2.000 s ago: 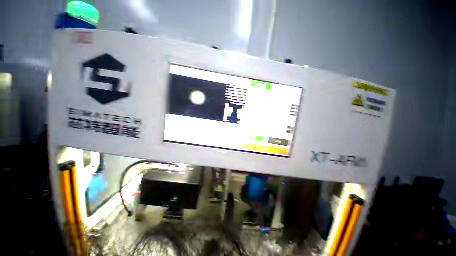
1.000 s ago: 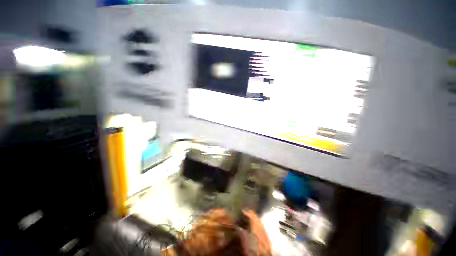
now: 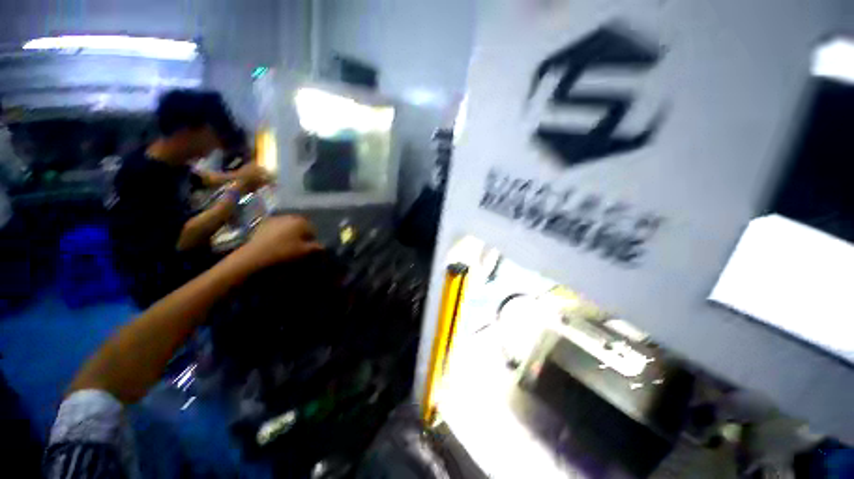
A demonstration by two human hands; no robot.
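My left hand (image 3: pixel 281 240) is at the left of the machine, at the back edge of a dark mass of black trays (image 3: pixel 272 313). The bare forearm reaches in from the lower left. The fingers point down and are blurred; whether they hold anything cannot be told. My right hand is not in view. The grey-white machine (image 3: pixel 552 201) fills the right side, with its bright opening below the logo. The fixture and any small part are not visible.
A yellow light curtain bar (image 3: pixel 445 341) stands at the opening's left edge. Inside is a black box unit (image 3: pixel 599 402). The touchscreen (image 3: pixel 787 271) is cut off at right. A person in dark clothes (image 3: pixel 150 210) works at another lit machine (image 3: pixel 342 154) behind the trays.
The view has swung left, moving the machine to the right. The blurred hand seen in front of the opening a second ago is gone from there; my left arm now reaches over the black trays.
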